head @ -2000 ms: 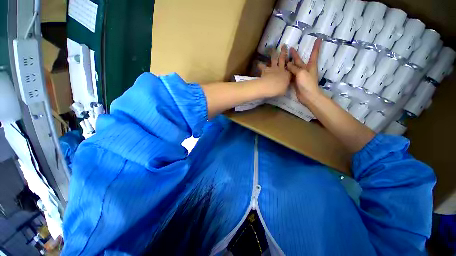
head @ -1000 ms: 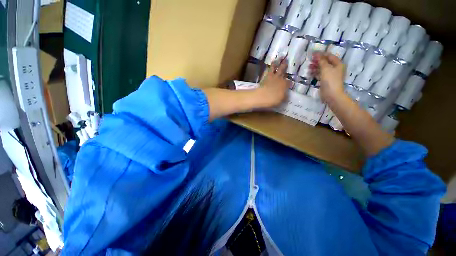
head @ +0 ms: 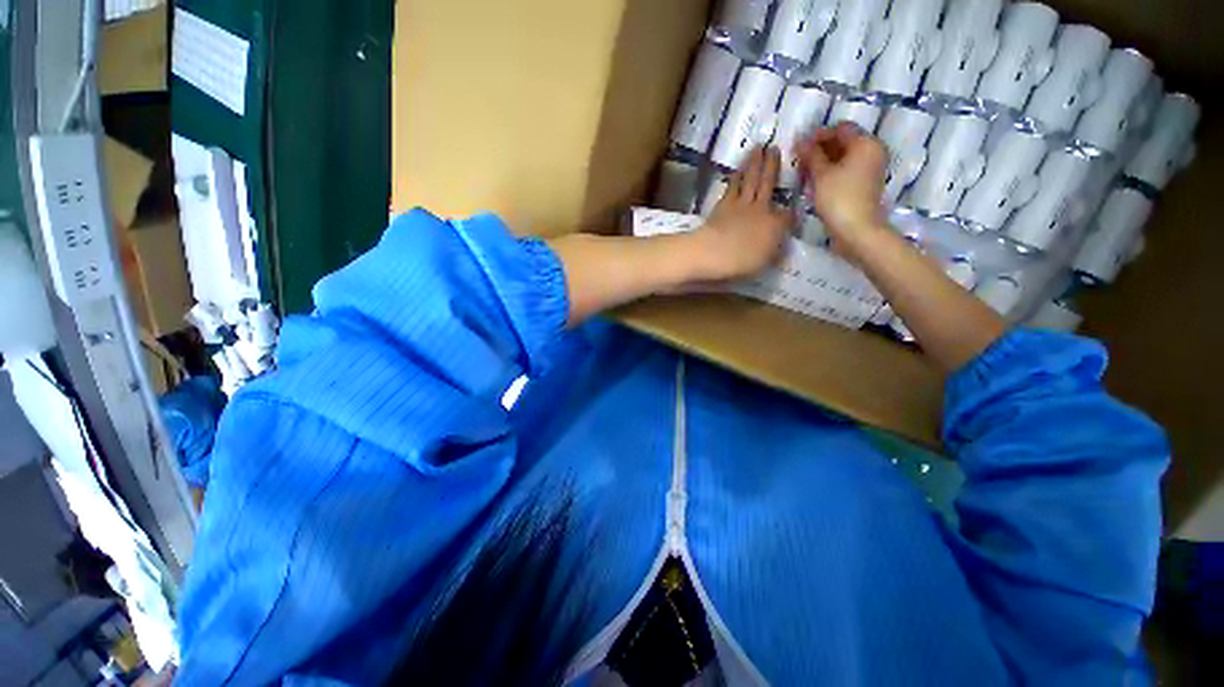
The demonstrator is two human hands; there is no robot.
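White cylindrical units (head: 960,161) lie in tight rows in the open brown carton (head: 779,358). A white label sheet (head: 822,289) with rows of small dark print lies over the near units. My left hand (head: 742,231) rests on the sheet, fingers spread toward the units; its palm hides part of the sheet. My right hand (head: 848,184) is just right of it, over the units, with thumb and fingertips pinched together. Whether a label is between the fingertips is too small to tell.
The carton's tan flap (head: 503,108) stands left of the units. Further left are a dark green bench (head: 322,134) with a printed paper (head: 210,61), small white parts (head: 239,336), and a metal rail with a white power strip (head: 74,222).
My right hand first lifted away to the right with fingers closing, then moved back left toward my left hand. My left hand stays near the sheet.
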